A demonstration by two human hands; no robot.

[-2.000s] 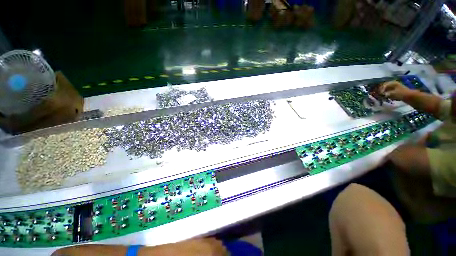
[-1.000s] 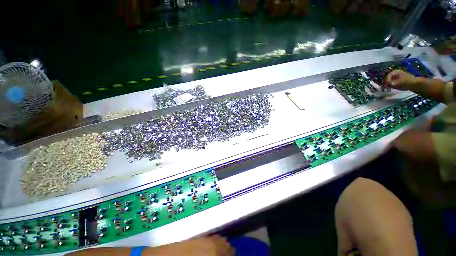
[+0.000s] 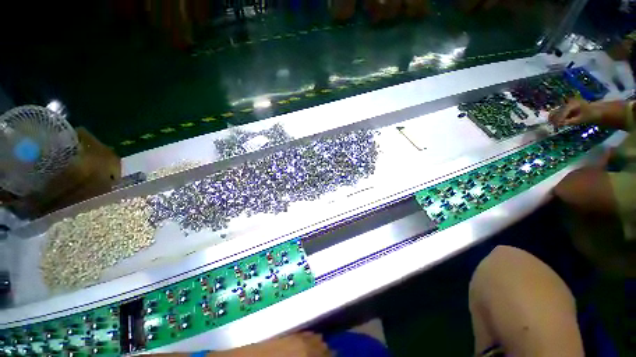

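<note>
Green circuit boards [image 3: 230,289] dotted with small parts lie in the track along the near edge, with a bare stretch of track [image 3: 369,240] between two of them. My left hand [image 3: 307,345] is low at the bottom edge, with a blue band at the wrist. It is partly cut off, and its fingers are too hidden to tell if they hold anything. It is below the bench edge, apart from the boards. My right hand is not in view. A rounded bare limb [image 3: 526,303] rises at bottom right; I cannot tell if it is a knee or an arm.
The white tray holds cream parts [image 3: 97,244], a silver heap [image 3: 279,174], a thin stick [image 3: 411,139] and striped parts [image 3: 496,115]. Another person's hand [image 3: 575,113] is over the far right. A fan [image 3: 31,150] and cardboard box [image 3: 94,164] are left. A blue bin [image 3: 587,82] is far right.
The other person's hand has moved from the far-right heaps down towards the boards. My left hand stays low and is slightly more cut off. The view has shifted a little.
</note>
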